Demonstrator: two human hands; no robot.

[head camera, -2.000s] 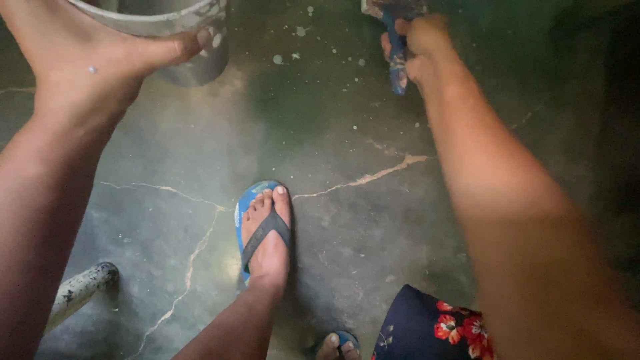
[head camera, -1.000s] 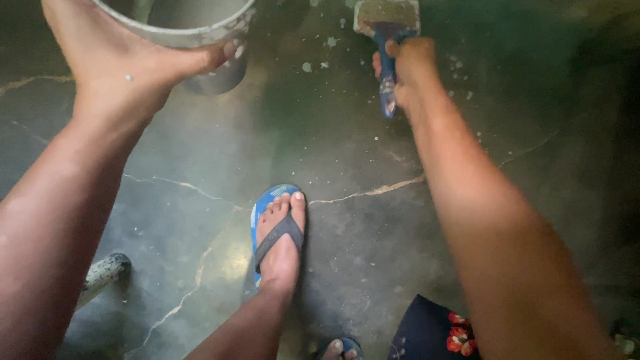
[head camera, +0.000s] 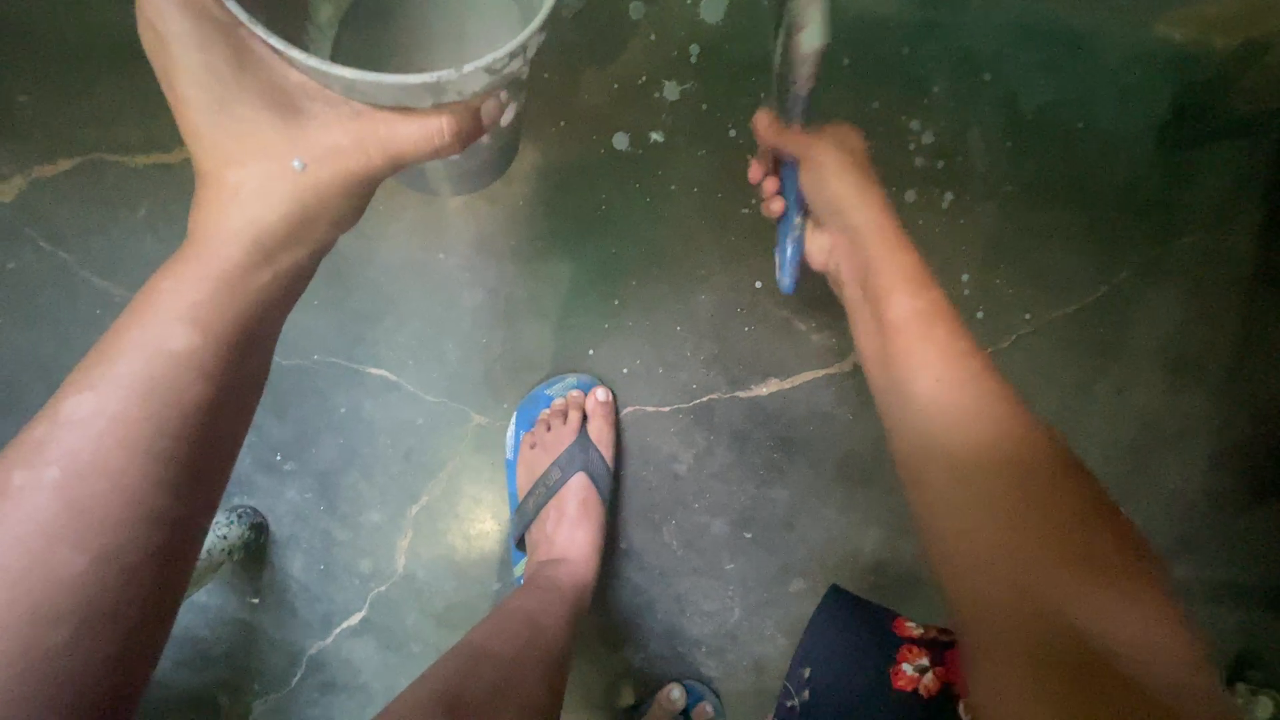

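At the upper left my left hand [head camera: 290,150] grips a grey plastic bucket [head camera: 470,150], its thumb along the outside under the rim and its fingers hidden. Some greyish stuff shows inside the bucket. My right hand [head camera: 820,180], at the upper right, is closed around the blue handle of a wide paint brush [head camera: 790,230]. The brush points away from me, turned edge-on and blurred, and its tip is cut off by the top of the view. White specks dot my left thumb and the back of that hand.
Below is a dark, cracked concrete floor [head camera: 700,500] with pale paint drops. A foot in a blue flip-flop [head camera: 565,470] stands at the centre, another flip-flop [head camera: 700,695] at the bottom edge. Dark floral cloth [head camera: 850,660] lies lower right; a speckled pole end [head camera: 235,540] is lower left.
The brush, seen flat-on a second ago, has turned edge-on in my right hand. My left hand keeps its hold on the bucket throughout.
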